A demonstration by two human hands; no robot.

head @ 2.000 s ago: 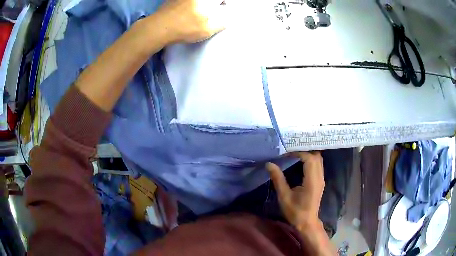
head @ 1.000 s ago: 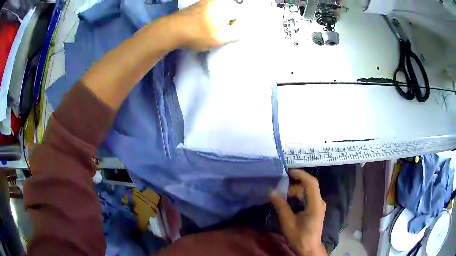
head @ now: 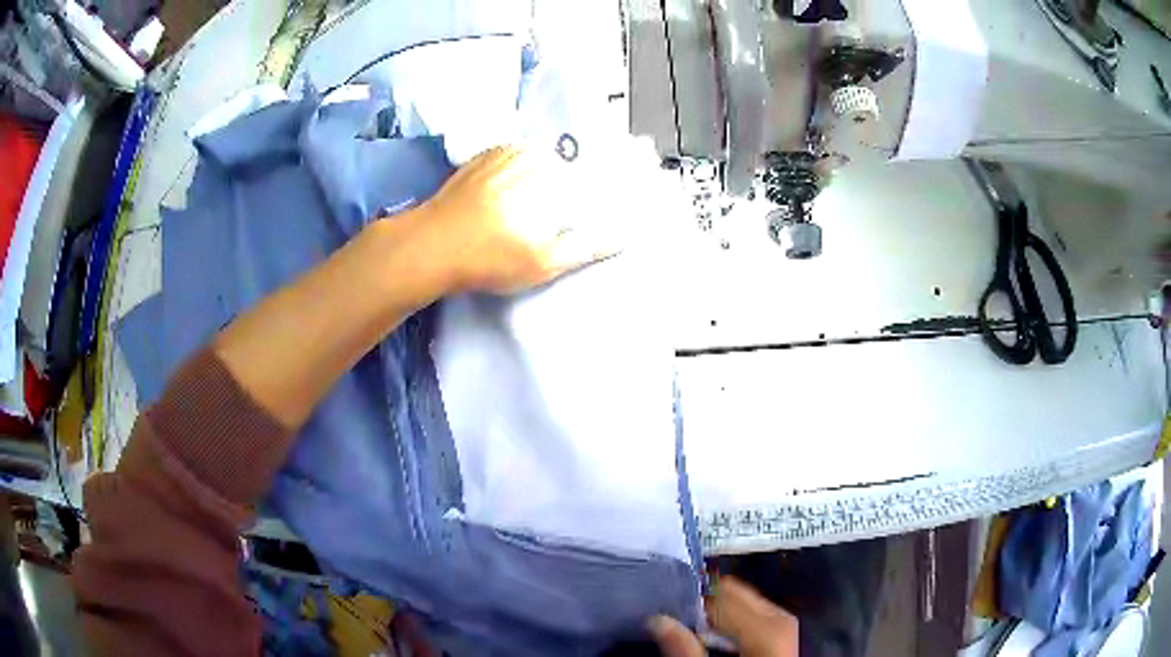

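Observation:
The blue garment panel (head: 347,449) lies left of the needle area and hangs over the table's front edge. A white-faced piece (head: 565,411) with a narrow blue right edge lies on it. My left hand (head: 514,231) rests flat on the white piece near the machine head, its fingers washed out by glare. My right hand (head: 729,621), cut off by the bottom edge, has thumb and fingers at the cloth's lower right corner. The sewing machine (head: 738,90) stands above. Its needle is hidden in glare.
Black-handled scissors (head: 1027,289) lie right of the needle area. A measuring tape (head: 899,502) runs along the table's front edge. Blue cloth (head: 1076,552) lies on a side stand at lower right. Folders or strips (head: 96,282) stand at far left.
The view has tilted up, showing more of the machine, so table and cloth sit lower in the picture. My left hand stays on the white piece and my right hand stays at the cloth's lower corner.

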